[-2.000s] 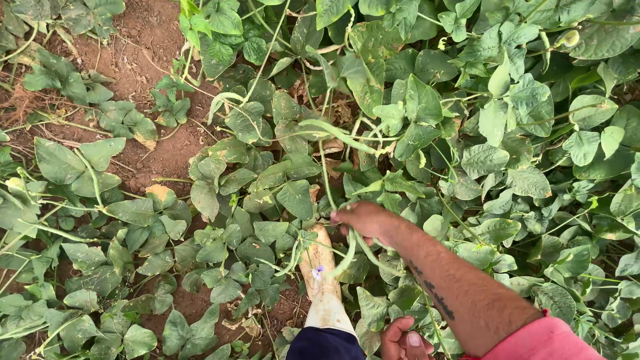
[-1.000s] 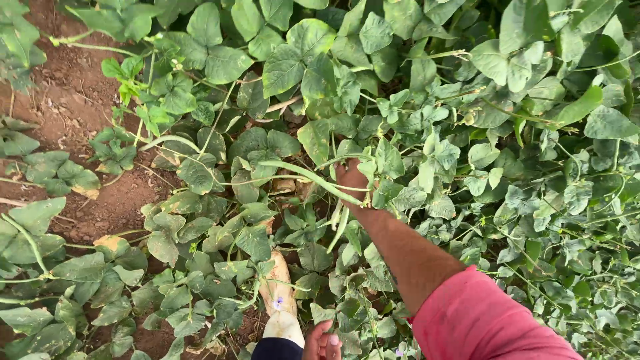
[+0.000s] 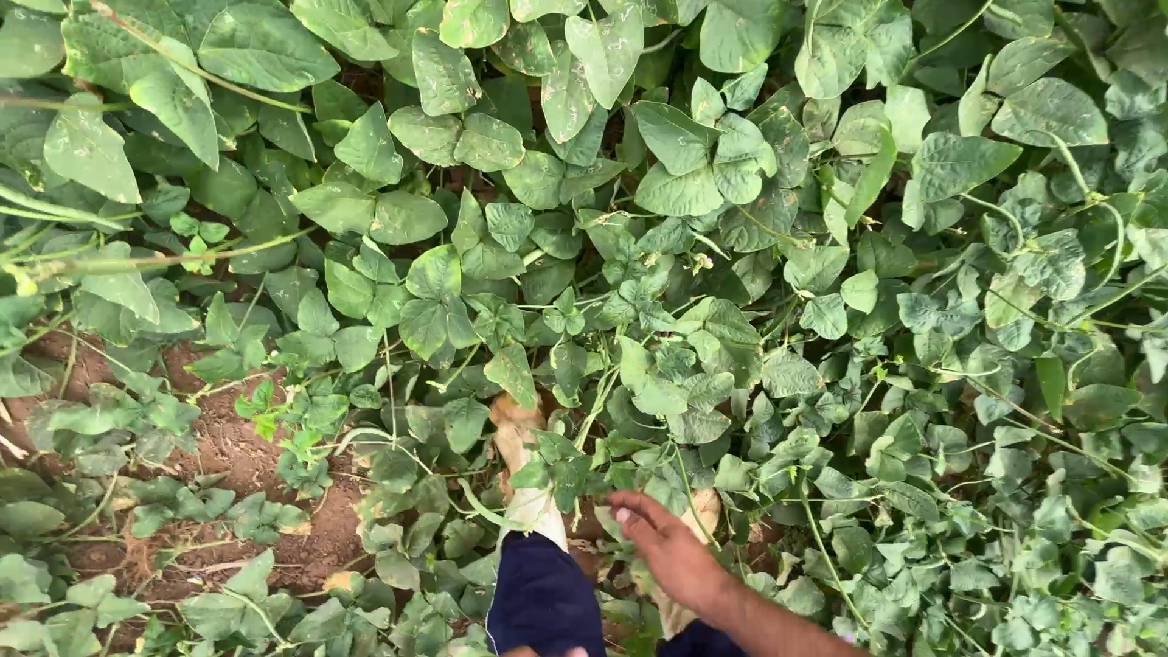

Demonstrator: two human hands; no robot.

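My right hand (image 3: pixel 671 552) reaches in from the lower right, over the leaves between the two feet. Its fingers are extended and slightly parted, and nothing shows in them. Of my left hand (image 3: pixel 547 651), only fingertips show at the bottom edge, against the navy trouser leg; whether they hold anything is hidden. Leafy bean plants (image 3: pixel 675 392) surround my right hand. A slender green bean pod (image 3: pixel 484 506) lies beside the pale footwear, left of that hand. A small pale purple flower (image 3: pixel 702 263) stands among the leaves above.
Pale, soiled footwear (image 3: pixel 534 511) on the left foot and more on the right foot (image 3: pixel 701 520) stand among the vines, partly covered by leaves. Reddish-brown soil (image 3: pixel 315 538) shows at the left. Long stems (image 3: pixel 182 260) cross the upper left, and dense foliage spreads to the right.
My right hand has drawn back from the stems and pods toward my feet, and its fingers have opened. My left hand is now mostly out of view. The view has shifted.
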